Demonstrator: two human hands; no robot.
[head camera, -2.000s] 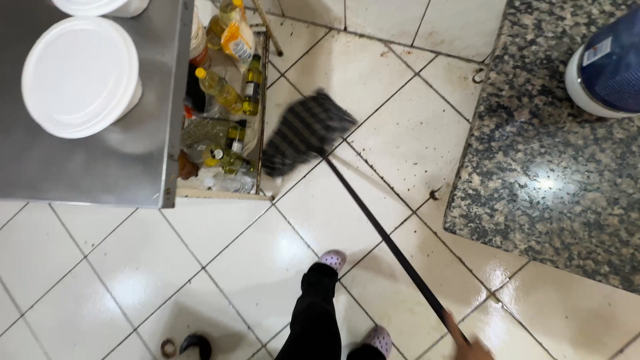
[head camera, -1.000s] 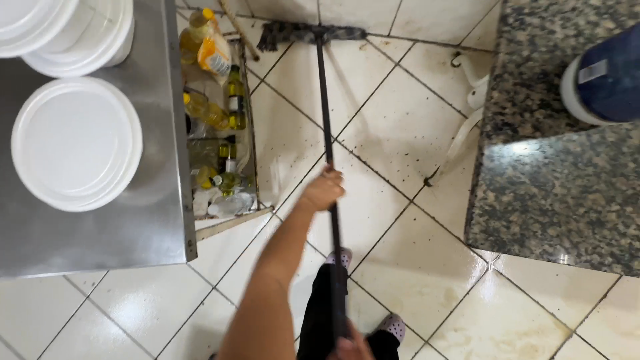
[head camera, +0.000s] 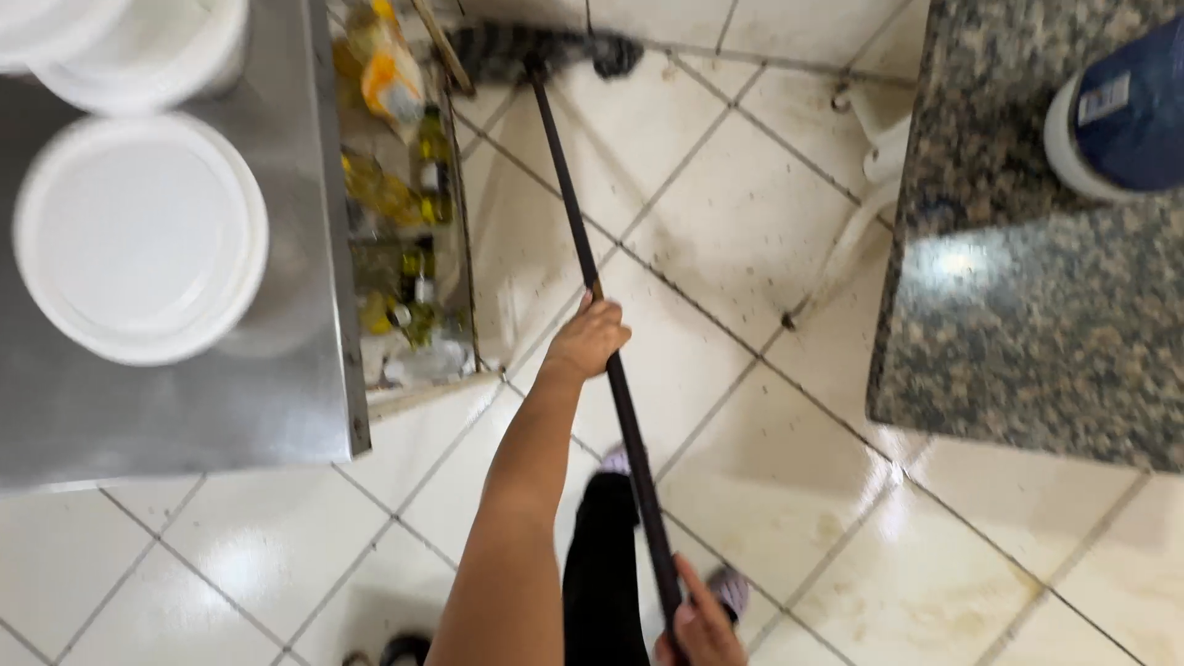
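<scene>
My left hand (head camera: 588, 339) is wrapped around the middle of a long dark handle (head camera: 633, 435). Lower down, near the bottom edge of the view, my right hand (head camera: 705, 629) grips the same handle. At the handle's far end a dark striped cloth (head camera: 499, 54) covers a wide head, blurred, lying on the tiled floor (head camera: 684, 324) along the foot of the wall. Its left part is partly behind a thin wooden stick (head camera: 444, 46). Dark specks dot the floor tiles to the right of the handle.
On the left, a steel table (head camera: 231, 407) bears white lidded tubs (head camera: 143, 236). Bottles (head camera: 433, 166) fill a low crate (head camera: 467, 250) beside it. A granite counter (head camera: 1045, 342) with a blue container (head camera: 1128, 111) stands at right, a pale curved leg (head camera: 851, 231) beside it. My shoes (head camera: 729, 592) are below.
The cloth-covered head, beside the bottle crate two seconds ago, is now at the wall, further left than one second ago. My left hand came onto the handle after the oldest frame.
</scene>
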